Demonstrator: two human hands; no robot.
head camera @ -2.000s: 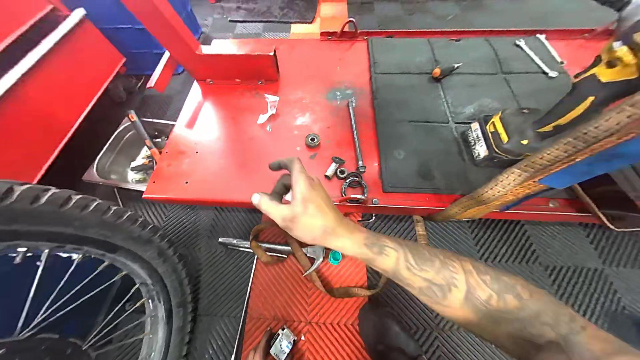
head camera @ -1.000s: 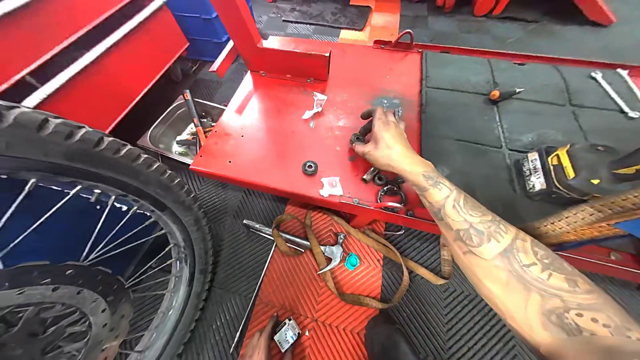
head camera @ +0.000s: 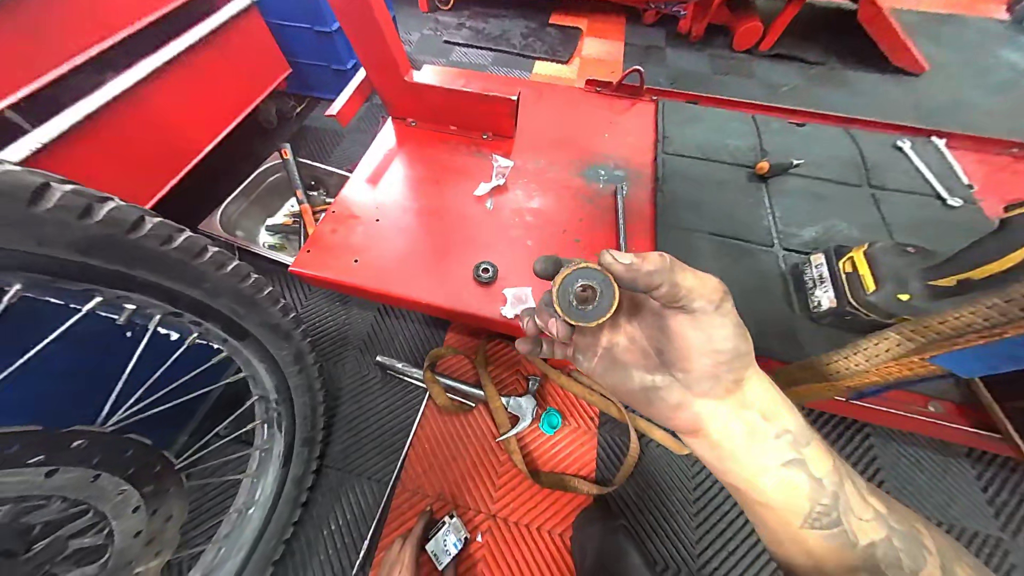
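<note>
My right hand (head camera: 656, 328), palm up and smudged with grease, holds a round metal ring part with a dark seal and a centre hole (head camera: 586, 295) between thumb and fingers, above the red metal platform (head camera: 432, 200). My left hand (head camera: 406, 552) is at the bottom edge, its fingers around a small printed box (head camera: 446, 541). A small black bearing-like ring (head camera: 485, 272) lies on the platform, with a torn white wrapper piece (head camera: 518, 301) near its edge and another (head camera: 494, 176) farther back. A metal bar tool (head camera: 621, 216) lies behind my right hand.
A spoked wheel with knobby tyre (head camera: 296, 384) fills the left. On the floor mat lie a claw hammer (head camera: 520, 408), a brown strap (head camera: 576, 482) and a teal cap (head camera: 550, 421). A metal tray (head camera: 240, 204) holds tools. A cordless power tool (head camera: 872, 280) sits right.
My right hand has moved from over the platform's back part toward the camera and turned palm up, showing the round part. The left hand stays low with the box.
</note>
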